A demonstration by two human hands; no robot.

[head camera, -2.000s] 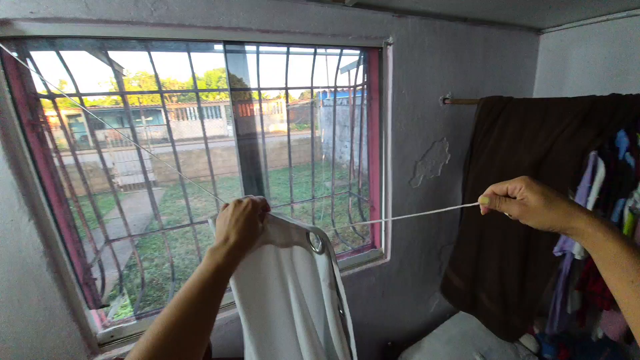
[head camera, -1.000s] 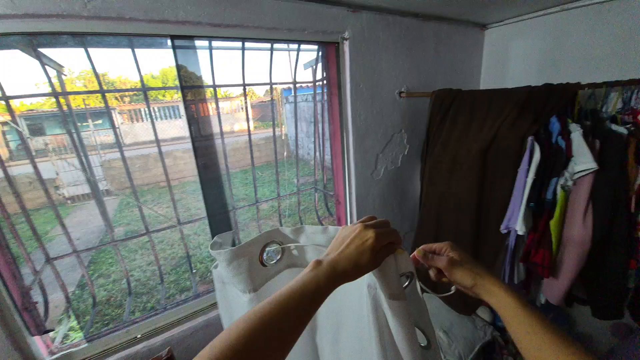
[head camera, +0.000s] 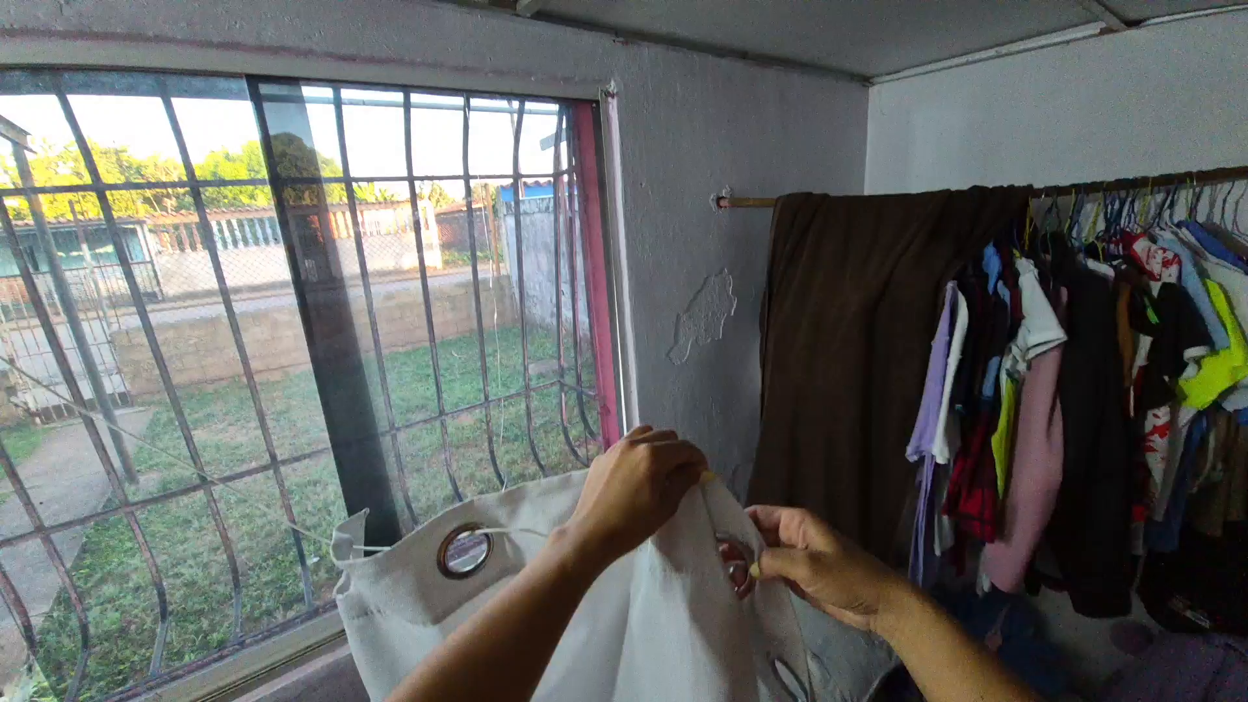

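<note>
A white grommet curtain (head camera: 624,604) hangs from my left hand (head camera: 634,487), whose fingers are closed on its top edge. My right hand (head camera: 819,570) pinches the curtain's edge beside a grommet hole, with some fingertips visible through the hole. A metal grommet (head camera: 465,552) shows at the left part of the curtain, and another (head camera: 788,677) lies lower right. A thin white cord (head camera: 205,475) runs from the left side to the curtain and passes through the left grommet. Whether the right fingers also hold the cord's end is hidden.
A sliding window with metal bars (head camera: 419,292) fills the left. Right of it is a grey wall with a peeled patch (head camera: 704,317). A wooden rod (head camera: 749,203) carries a brown cloth (head camera: 848,361) and many hanging clothes (head camera: 1043,419).
Two seconds ago my right hand held the cord stretched out to the right; now it is at the curtain's edge near my left hand. The view has turned right.
</note>
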